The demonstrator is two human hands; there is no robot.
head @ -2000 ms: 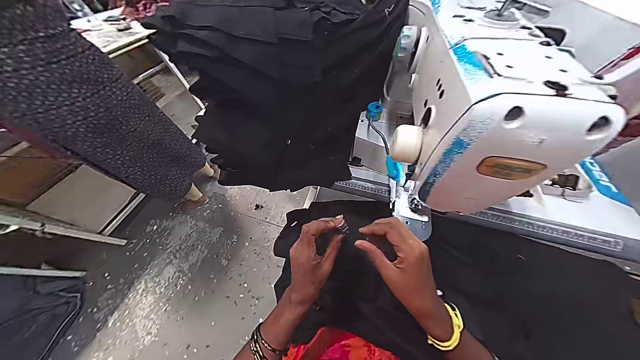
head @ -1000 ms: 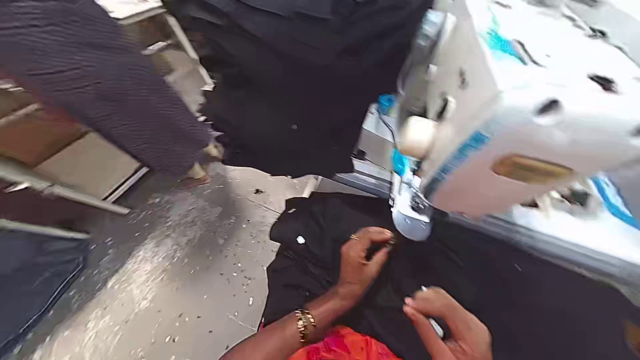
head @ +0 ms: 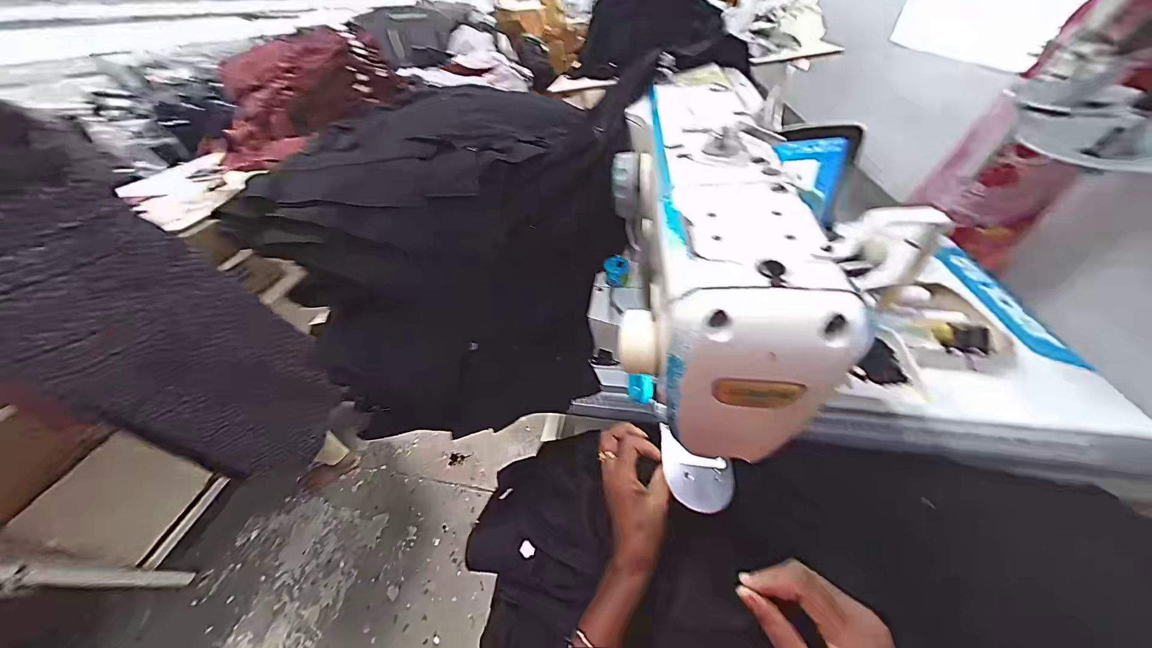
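Note:
A white and blue industrial sewing machine (head: 765, 360) stands at centre right. Under its head, black fabric (head: 900, 531) lies across the work surface, with a small white spot on its left part. My left hand (head: 634, 499), wearing a ring, rests on the fabric just left of the needle area, its fingertips bent down beside the machine's foot area; whether it pinches the cloth cannot be made out. Lower right, my right hand (head: 810, 603) is over the fabric with thumb and index finger close together. Anything between those fingers is too small to tell.
A large heap of black garments (head: 450, 252) hangs left of the machine. A person in dark patterned clothing (head: 135, 315) stands at the far left. Maroon cloth (head: 288, 90) is piled behind. Scraps litter the floor (head: 387, 540). Small items lie in a tray (head: 963, 337) on the machine table.
My hands were together over the fabric two seconds ago and are now apart, the left near the needle area, the right lower down. The view has tilted up.

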